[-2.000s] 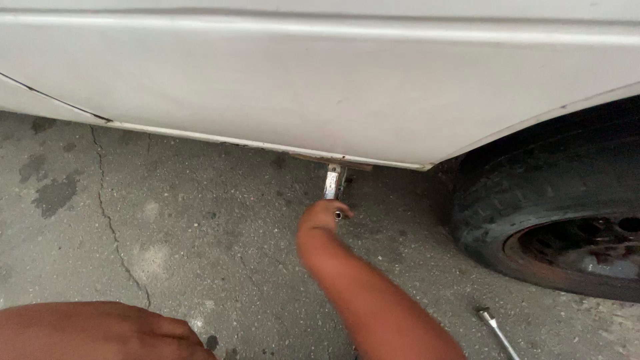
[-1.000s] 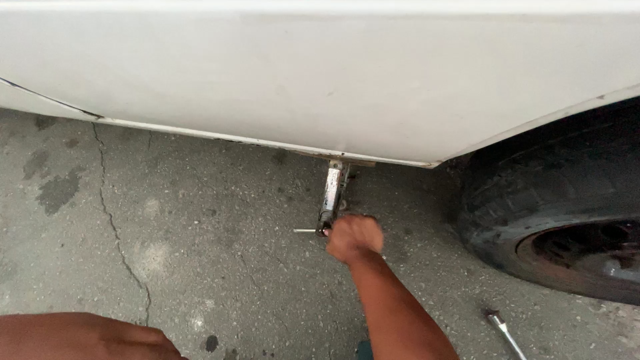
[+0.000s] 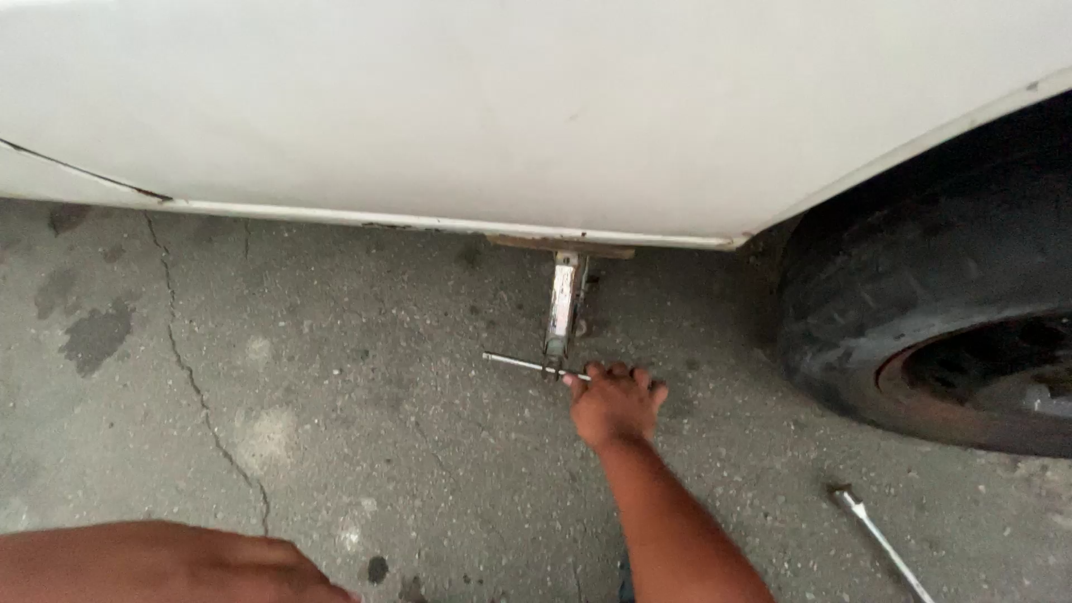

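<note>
Under the sill of a white car stands a metal car jack, with a flat, brownish strip between its top and the sill. A thin metal bar crosses the jack's near end, its left part sticking out freely. My right hand has its fingertips on the right part of that bar, thumb and fingers around it. At the bottom left, my left hand shows only its back, cut off by the frame edge; its fingers and whatever lies under them are hidden.
A black tire on a dark rusty wheel fills the right side. A metal wrench lies on the concrete ground at the lower right. A long crack and dark stains mark the ground at left.
My right hand has moved from the jack's near end to the right part of the bar. The bar's left part shows longer than one second ago. My left hand remains at the bottom left.
</note>
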